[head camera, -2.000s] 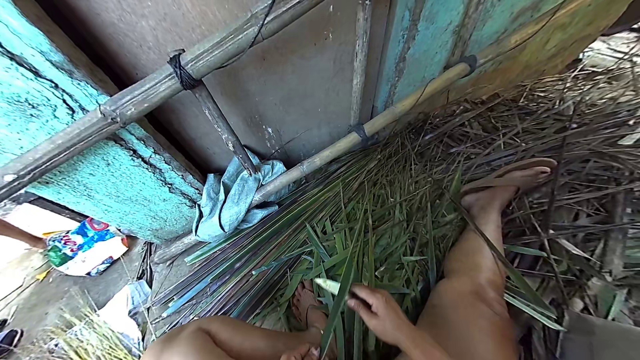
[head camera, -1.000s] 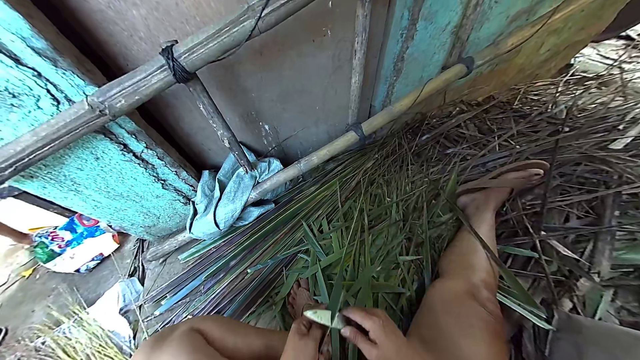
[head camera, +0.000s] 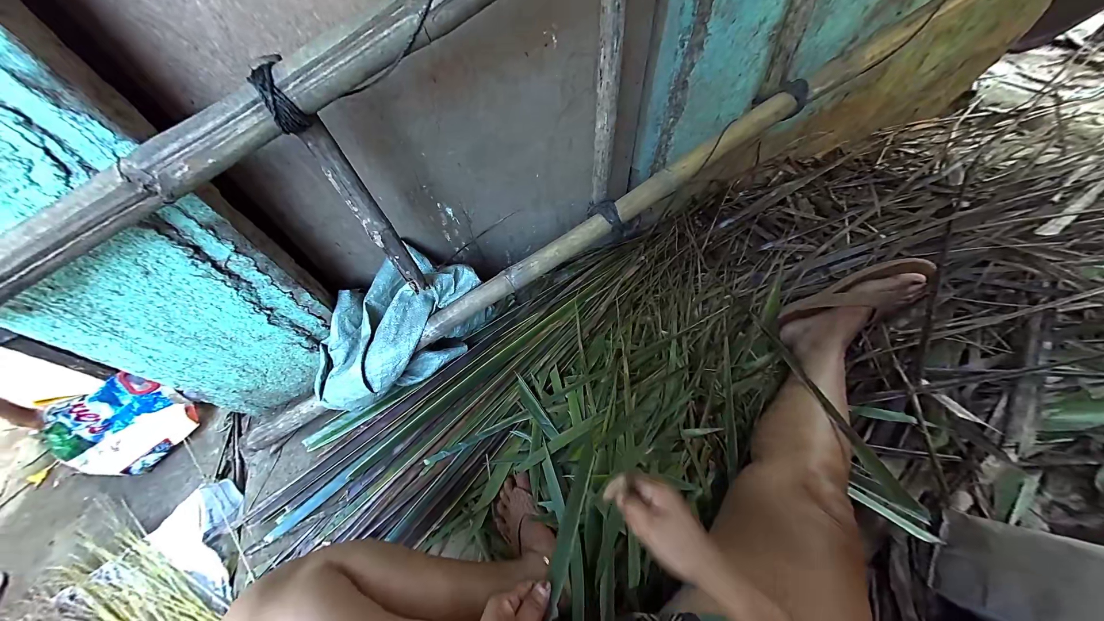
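My right hand [head camera: 660, 522] is blurred above the heap of green leaf strips [head camera: 604, 414], its fingers curled; whether it holds anything cannot be told. At the bottom edge, my left hand [head camera: 517, 601] has its fingertips closed beside the lower end of a long green leaf strip [head camera: 571, 526], and seems to pinch it. The rest of this hand lies below the frame. Long, dark and green palm-like leaves [head camera: 414, 431] spread from between my legs towards the wall.
A bamboo rail [head camera: 552, 250] runs along the wall, with a blue-grey cloth [head camera: 379, 336] draped over it. At the left lie a printed plastic bag [head camera: 121, 423], near another person's arm [head camera: 19, 414], and a bundle of thin stalks [head camera: 129, 569]. Dry leaves [head camera: 975, 216] cover the ground at right.
One second ago my hands were close together at a pale green piece. Now my right hand is apart, up and to the right of my left hand, and that piece is not visible.
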